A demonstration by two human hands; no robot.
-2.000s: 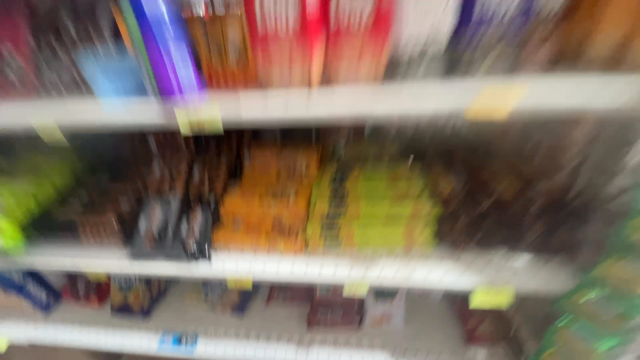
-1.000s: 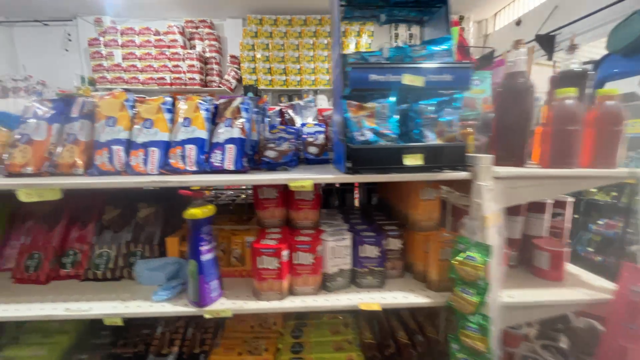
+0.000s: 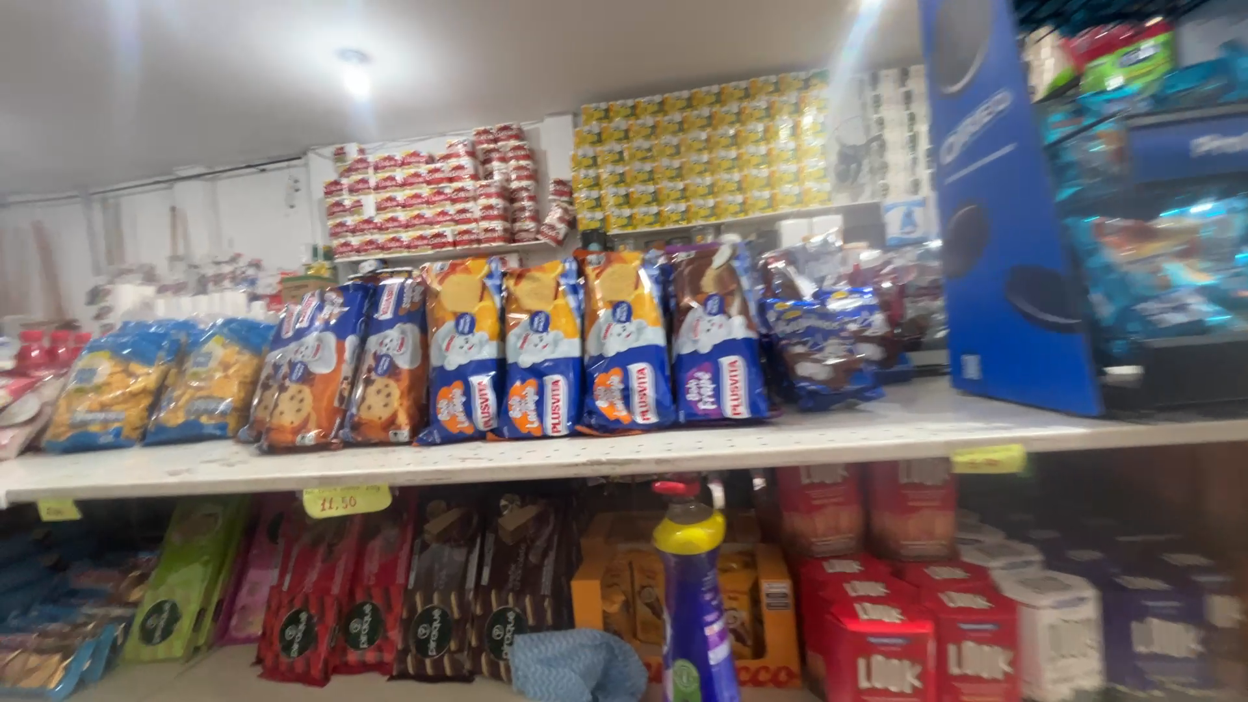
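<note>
Neither of my hands shows in the view. On the lower shelf a purple bottle point(image 3: 694, 604) with a yellow collar and red cap stands upright, with a crumpled light blue cloth point(image 3: 577, 665) just left of it. Behind the bottle is an orange display box point(image 3: 775, 614) of small packs. Red boxes point(image 3: 877, 643) stand to the right, and red wafer packs point(image 3: 302, 595) and dark brown packs point(image 3: 434, 595) lean to the left. Plusvita cake packs point(image 3: 624, 341) stand in a row on the upper shelf.
The white upper shelf point(image 3: 546, 456) crosses the view, with yellow price tags point(image 3: 346, 500) on its edge. A blue Oreo display stand point(image 3: 1004, 214) rises at the right. Blue and yellow snack bags point(image 3: 112, 390) stand at the left. Stacked yellow packs point(image 3: 702, 146) line a far wall shelf.
The view has swung up from the lower shelves towards the upper shelf and ceiling. The bottle and cloth stand in the same place beside each other as one second ago.
</note>
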